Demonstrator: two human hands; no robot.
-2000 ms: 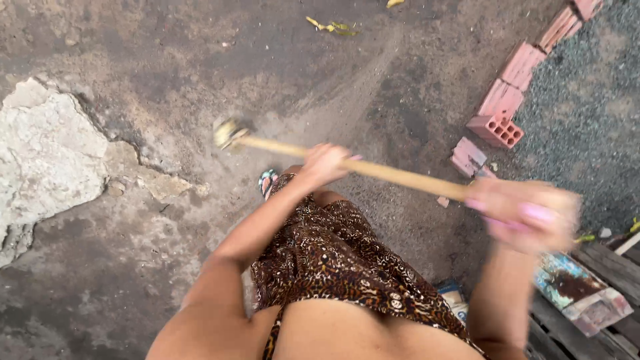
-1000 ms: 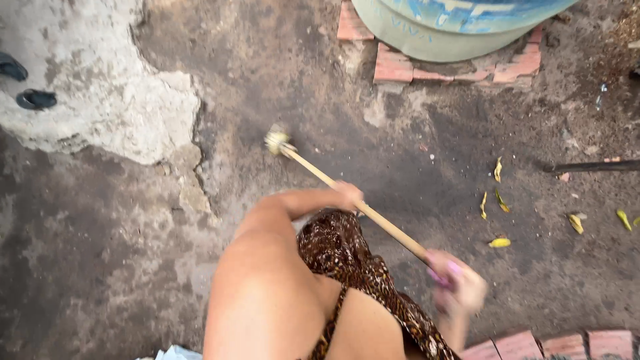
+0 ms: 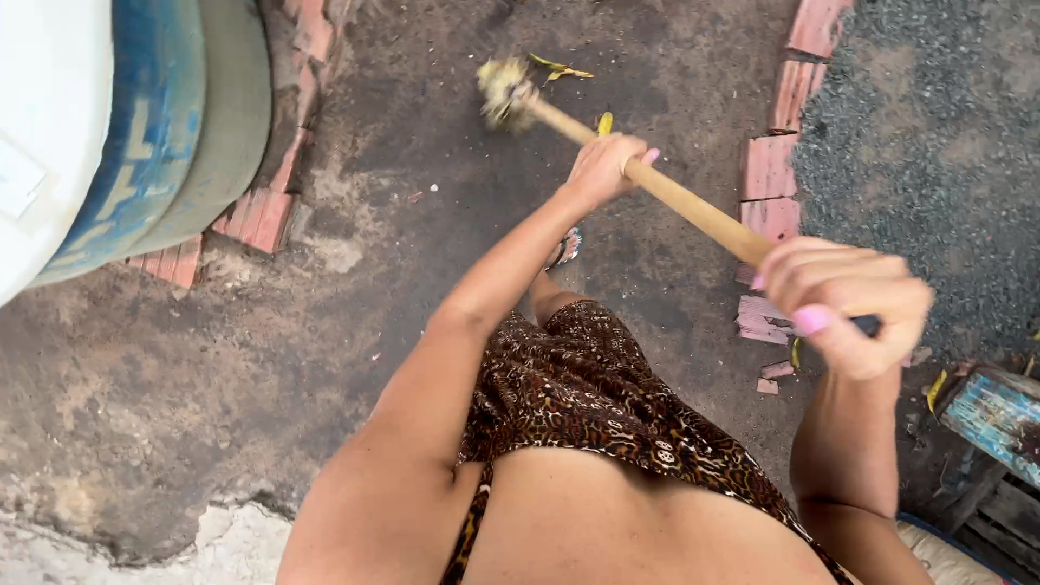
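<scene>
A long wooden broom handle (image 3: 699,211) runs slantwise across the view. My left hand (image 3: 609,169) is closed round it near the broom head, at upper centre. Farther up the handle, close to its dark end cap (image 3: 867,325), my right hand (image 3: 845,305) grips it at the right. The pale, bristly broom head (image 3: 508,93) is blurred and lies over the dark ground. Just beside the head are yellowish leaves (image 3: 561,68), and another yellow leaf (image 3: 605,123) shows next to the handle above my left hand.
A large blue and grey round container (image 3: 195,122) with a white top stands at upper left, with red bricks (image 3: 258,219) round its base. Red hollow bricks (image 3: 770,166) edge grey gravel (image 3: 918,162) at right. Worn painted wood (image 3: 995,414) lies lower right; broken pale concrete (image 3: 236,540) is at lower left.
The view has turned strongly, bringing the round container to the left and the gravel to the right. Both hands keep hold of the broom handle.
</scene>
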